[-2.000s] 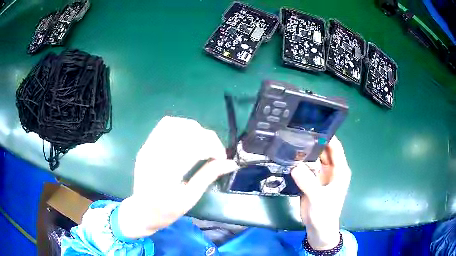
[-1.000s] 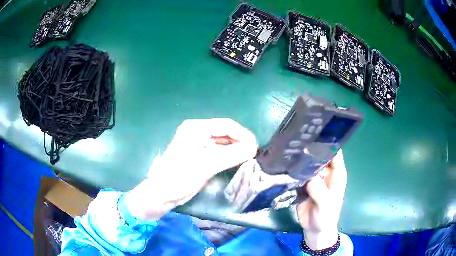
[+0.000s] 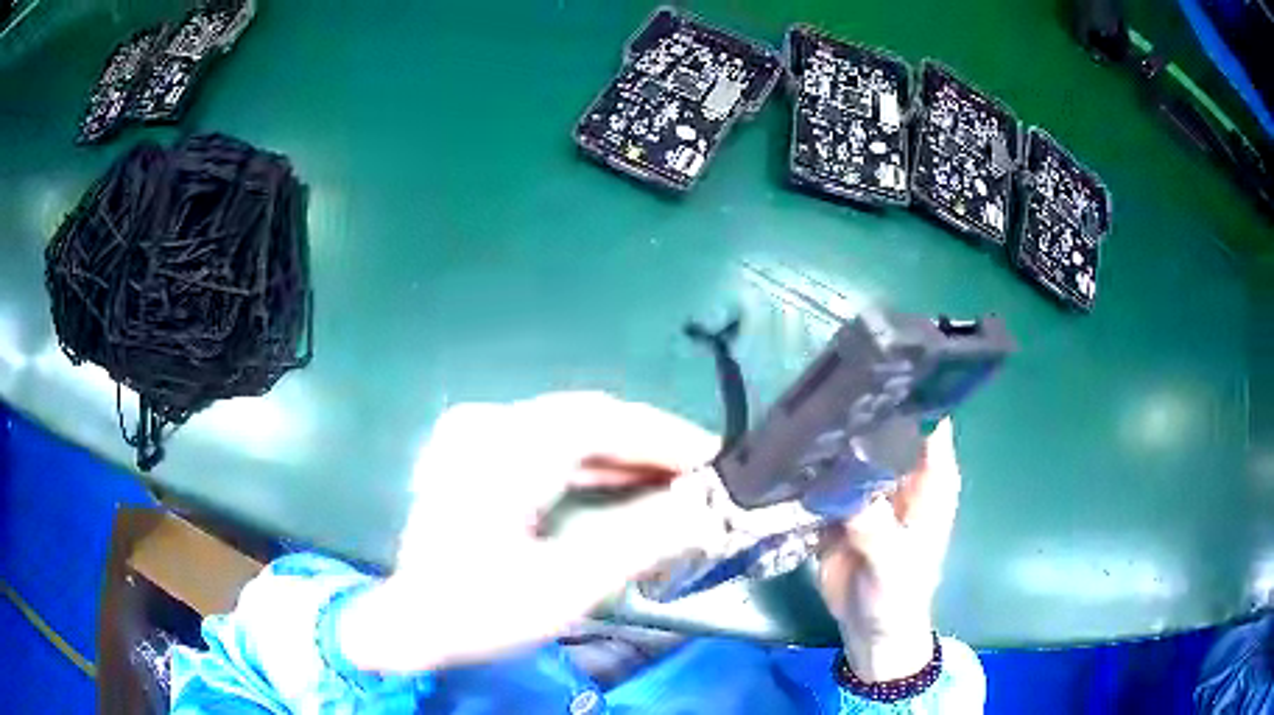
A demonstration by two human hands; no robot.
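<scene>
A half-assembled camera unit (image 3: 824,433) is held open above the table's near edge, its grey panel half tilted steeply and its other half below, mostly hidden. My right hand (image 3: 894,545) grips it at the lower right. My left hand (image 3: 559,517), overexposed and blurred, is at the unit's left edge with fingertips at the hinge side. A black gasket (image 3: 729,377) sticks up beside the panel half, above my left fingertips. Whether it is seated anywhere is hidden.
A tangled gasket pile (image 3: 182,273) lies at left. Several board-up units (image 3: 850,115) stand in a row at upper right, and more units (image 3: 175,63) lie at upper left. A cardboard box (image 3: 196,566) is below the table edge at left. Dark cables (image 3: 1188,98) are at upper right.
The panel half has tilted to a steeper, more edge-on angle and moved slightly down. My left hand has moved slightly lower. The gasket, hidden a second ago, shows again above my left fingertips.
</scene>
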